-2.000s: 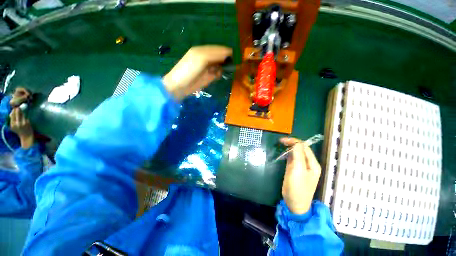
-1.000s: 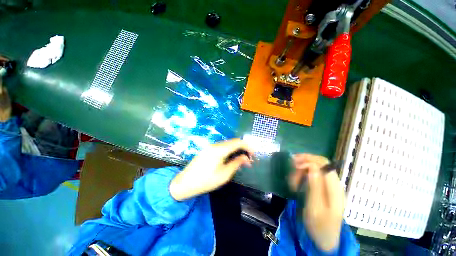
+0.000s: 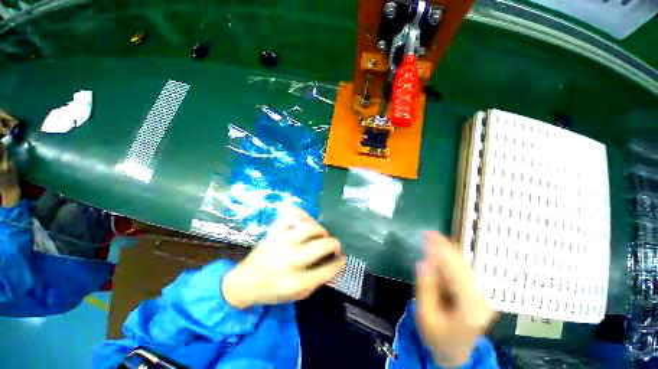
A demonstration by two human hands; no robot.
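My left hand [image 3: 278, 263] is low in the middle, over the belt's near edge, with its fingers curled around a small black module [image 3: 328, 252]. A white gridded strip [image 3: 351, 277] shows just right of and below those fingers; whether they hold it is unclear. My right hand [image 3: 449, 299] is raised near the white slotted tray [image 3: 545, 216] and strongly blurred. No tweezers can be made out in it. The orange clamp fixture [image 3: 339, 148] stands behind the hands, its red handle [image 3: 405, 91] pointing down, with a dark piece [image 3: 375, 138] at its base.
Crinkled blue film [image 3: 270, 169] lies left of the fixture. Further left are a longer gridded strip [image 3: 155, 126] and a white crumpled piece [image 3: 68, 113]. Black pieces [image 3: 269, 57] lie along the far side. Another person's hand [image 3: 9, 155] is at the left edge. Clear trays [image 3: 644, 252] are far right.
My left hand has come down from the fixture to the near edge. The gridded strip has gone from the fixture's front and one now shows beside my left hand. The tweezers seen earlier are not distinguishable.
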